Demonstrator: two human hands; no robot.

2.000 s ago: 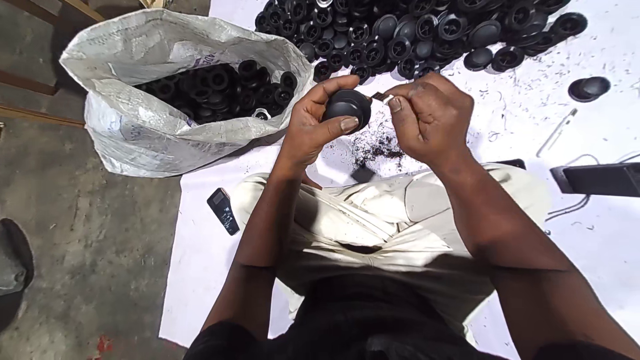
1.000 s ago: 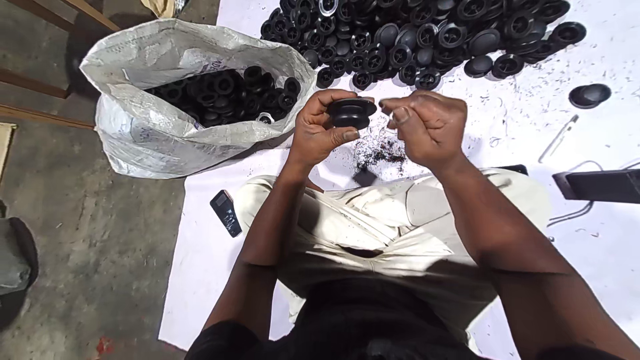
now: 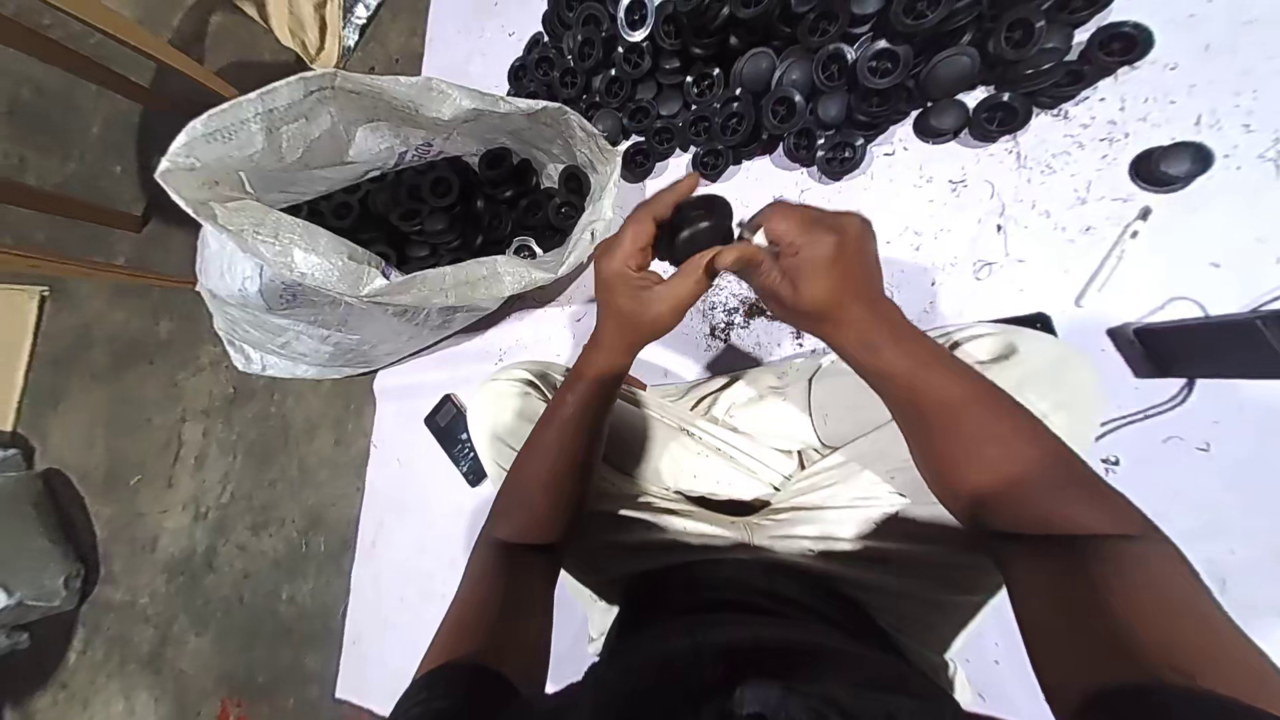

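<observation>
My left hand (image 3: 645, 280) grips a round black plastic part (image 3: 698, 228) between thumb and fingers, above my lap. Close on its right, my right hand (image 3: 815, 260) pinches a small tool, mostly hidden by the fingers; a bit of it shows at the fingertips, near the part's edge. The two thumbs meet or nearly meet. Dark shavings (image 3: 735, 312) lie on the white sheet below the hands. Beyond them is a large pile of similar black round parts (image 3: 790, 90). A white woven sack (image 3: 330, 300), its mouth open, holds more such parts to the left.
A black handheld device (image 3: 455, 440) lies beside my left knee. To the right are two black round parts (image 3: 1172, 165), a thin clear pen-like stick (image 3: 1112, 258) and a dark box-like object (image 3: 1200, 345) with a cable. Wooden legs (image 3: 70, 205) stand beyond the sack at left.
My left hand has turned the black part, which showed its side profile one second ago. My right hand has come closer to it, from a small gap to thumbs about touching.
</observation>
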